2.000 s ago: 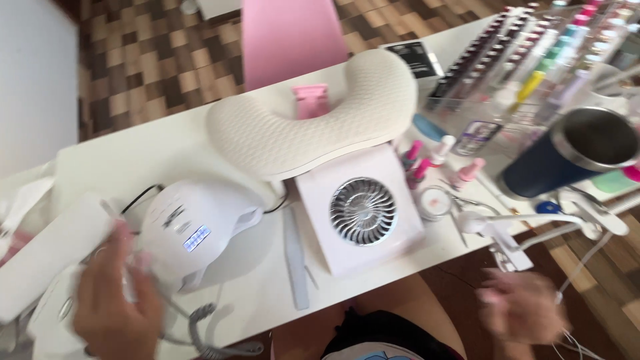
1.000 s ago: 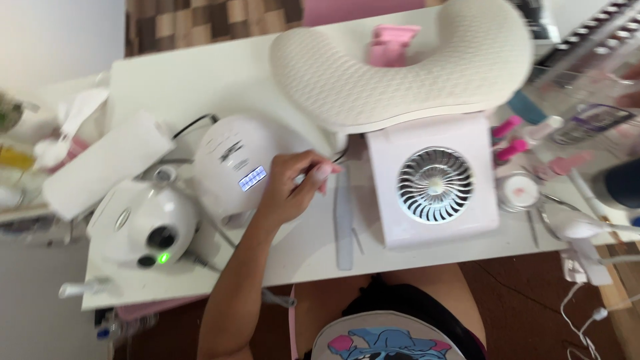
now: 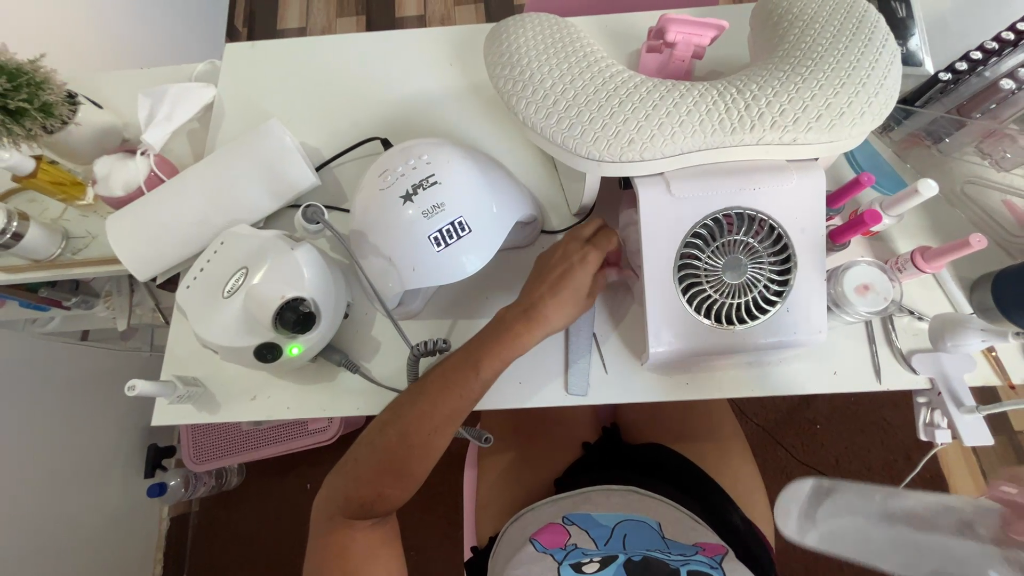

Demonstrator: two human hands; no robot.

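Note:
My left hand (image 3: 570, 272) reaches over the table, its bent fingers at the left side of a white nail dust collector (image 3: 736, 340). The fingertips are partly hidden, and what they hold, if anything, is unclear. A grey nail file (image 3: 581, 356) and a thin metal tool (image 3: 600, 354) lie below the hand; a white nail lamp (image 3: 448, 200) stands left of it. At the lower right edge, a blurred part of my right hand (image 3: 1006, 500) grips a long, translucent whitish object (image 3: 880, 524), held in front of the table.
A textured armrest (image 3: 688, 120) stands behind the dust collector, near a pink phone stand (image 3: 680, 44). At left are a nail drill unit (image 3: 260, 296), its coiled cord (image 3: 428, 348) and a white paper roll (image 3: 212, 200). Polish bottles (image 3: 856, 226), a jar (image 3: 864, 288) and a clip lamp (image 3: 952, 368) crowd the right.
My left hand has moved right, from beside the nail lamp to the dust collector's side. My right hand, out of view one second ago, shows at the right edge with the translucent object.

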